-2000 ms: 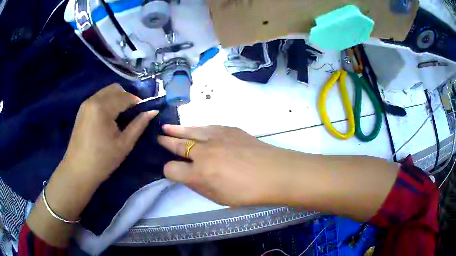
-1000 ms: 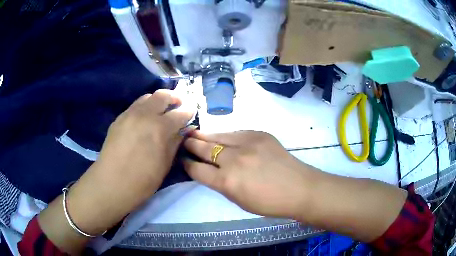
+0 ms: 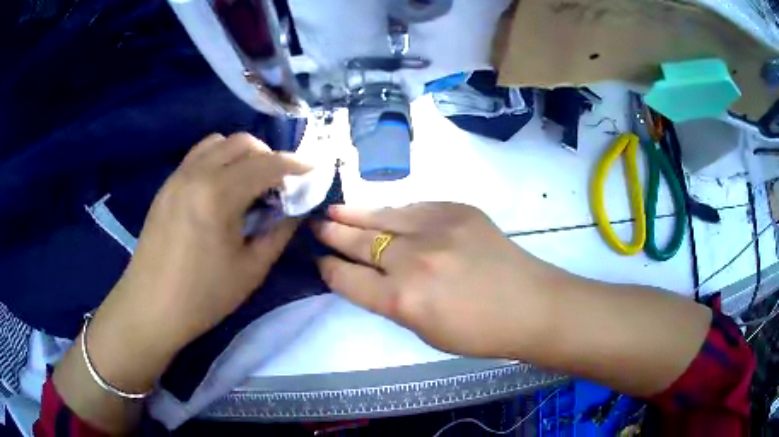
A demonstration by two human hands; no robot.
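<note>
The navy garment piece (image 3: pixel 77 171) is heaped left of the needle area and runs under both hands. My left hand (image 3: pixel 209 235) grips a bunched navy and white edge just in front of the presser foot (image 3: pixel 325 128). White lining cloth (image 3: pixel 231 354) hangs along the navy cloth's front edge. My right hand (image 3: pixel 410 273), with a ring, lies on the navy cloth, its fingertips pressing it down close to my left fingers. A grey-blue cylindrical attachment (image 3: pixel 383 154) stands right of the needle. The needle itself is lost in glare.
Scissors with yellow and green handles (image 3: pixel 618 195) lie on the table at the right. Navy and white scraps (image 3: pixel 491 111) lie behind the attachment. A cardboard piece (image 3: pixel 589 43) with a mint-green block (image 3: pixel 694 90) is on the machine. A ruler strip (image 3: pixel 384 399) edges the table's front.
Over two seconds my left hand has folded up the cloth edge, and white cloth now shows at its fingers. My right hand has stayed close beside it. The camera view has shifted.
</note>
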